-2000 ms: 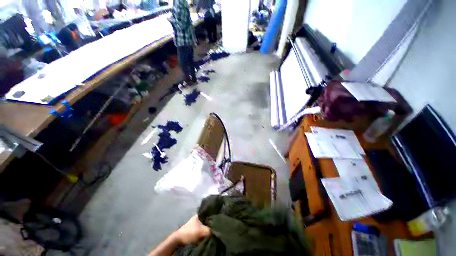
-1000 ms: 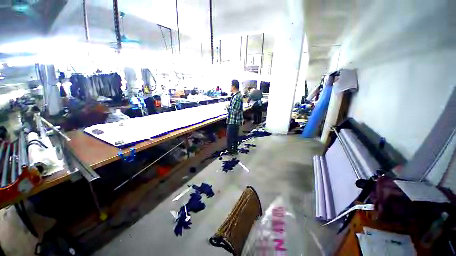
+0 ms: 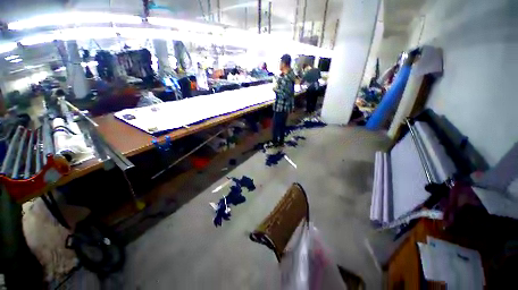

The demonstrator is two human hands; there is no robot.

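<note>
Neither of my hands is in the picture. A clear poly bag with pink print [image 3: 309, 261] hangs or stands at the bottom edge, in front of the folding chair [image 3: 284, 218] with its brown woven-look back. What holds the bag, if anything, does not show. White spec sheets [image 3: 451, 263] lie on the small orange-brown desk [image 3: 404, 259] at the lower right.
A long cutting table [image 3: 136, 136] with white sheeting runs along the left. Two people stand beside it. Dark blue scraps [image 3: 233, 198] lie on the floor. A black fan [image 3: 96, 249] stands lower left. Paper rolls [image 3: 381, 187] and a maroon bundle [image 3: 463, 207] are at right.
The view has lifted from the desk and chair toward the room. The dark green cloth and the hand on it have left the picture. Since one second ago the view has tipped slightly down and left.
</note>
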